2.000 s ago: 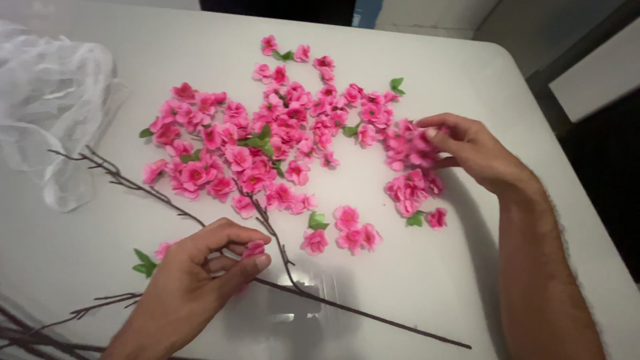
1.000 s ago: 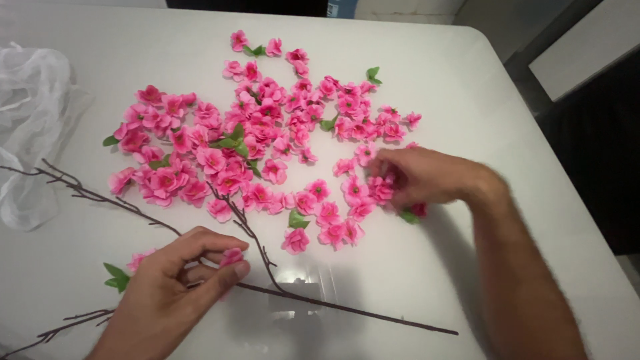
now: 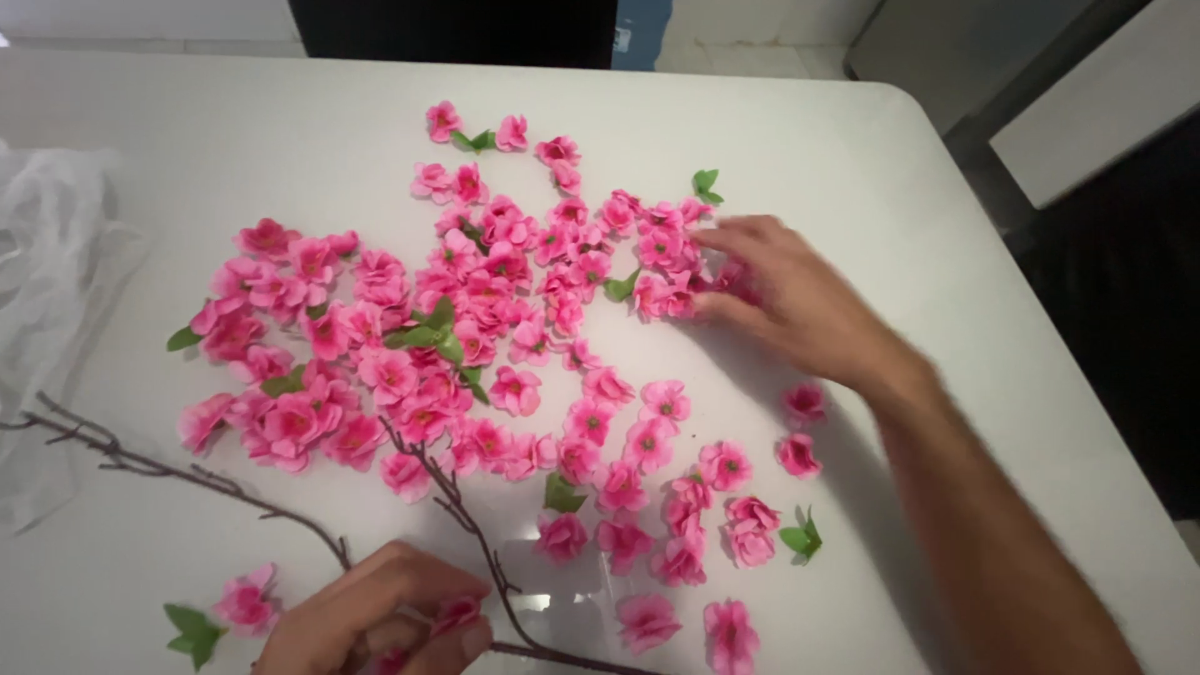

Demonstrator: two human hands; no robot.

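Many pink artificial blossoms (image 3: 487, 291) lie loose across a white table, some with green leaves. My left hand (image 3: 384, 609), at the bottom, pinches a pink blossom (image 3: 457, 614) between thumb and fingers; more pink shows under its fingers. Beside it a bare brown artificial branch (image 3: 502, 581) lies with its twigs reaching up to the blossoms. My right hand (image 3: 787, 291) is over the right edge of the pile, fingers spread around a few blossoms (image 3: 736, 279); whether it grips any is not plain. Its motion blurs it slightly.
A crumpled sheer white fabric (image 3: 47, 281) lies at the left edge. Another branch stem (image 3: 187, 476) runs from the left toward my left hand. A green leaf sprig (image 3: 195, 636) sits at the lower left. The table's rounded corner (image 3: 900, 98) is at the far right.
My right hand has moved up toward the far side of the pile. More blossoms now lie spread apart in the lower right. My left hand still holds its blossom. The view has shifted.
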